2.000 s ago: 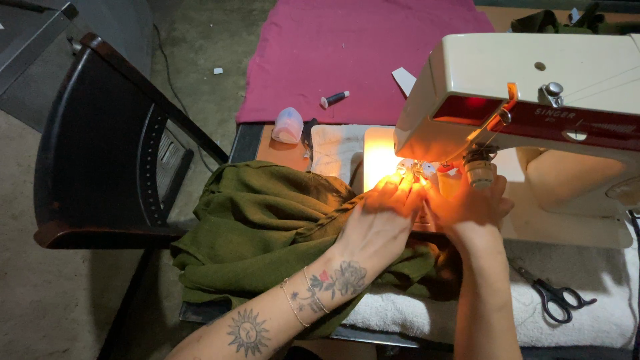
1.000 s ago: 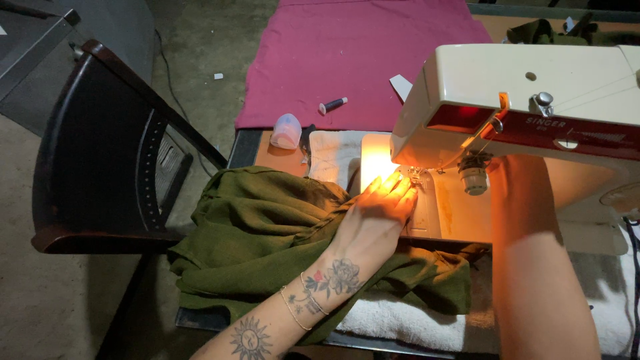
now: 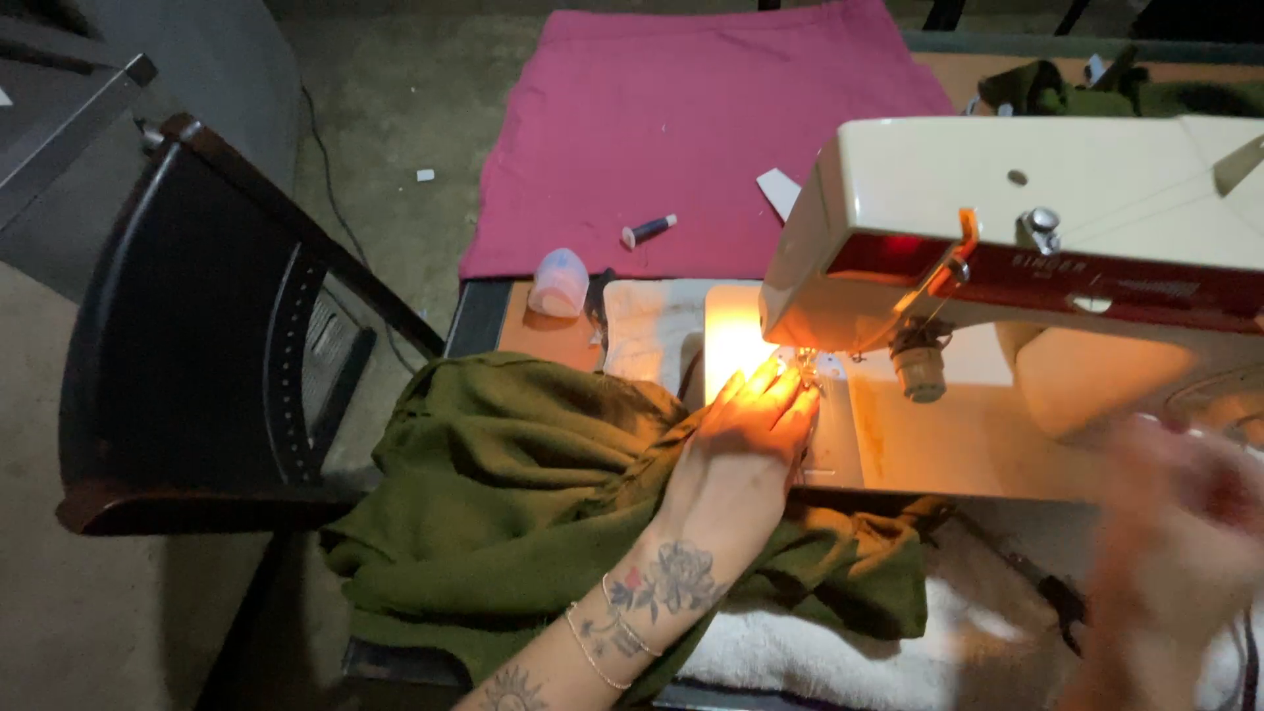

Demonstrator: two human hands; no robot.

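My left hand (image 3: 755,430) lies on the olive-green fabric (image 3: 523,474) beside the presser foot (image 3: 807,365) of a cream and red Singer sewing machine (image 3: 987,188); its fingertips are under the bright lamp. What the fingers press or pinch is hard to make out. Gathered folds of the fabric spread to the left of the machine and hang below its bed. My right hand (image 3: 1185,494) is a blur at the right, in front of the machine bed, and its fingers cannot be read. Partly behind that blur are black-handled scissors (image 3: 1062,602) on a white towel (image 3: 790,652).
A magenta cloth (image 3: 681,128) covers the table's far part, with a small spool of dark thread (image 3: 649,231) on it. A translucent plastic cup-like piece (image 3: 560,283) stands near the cloth's edge. A black chair (image 3: 188,346) is at the left. More green fabric (image 3: 1165,97) lies behind the machine.
My right hand was by the needle area, then reached to the right past the machine front; now it is lower right, blurred by motion. My left hand has stayed by the presser foot.
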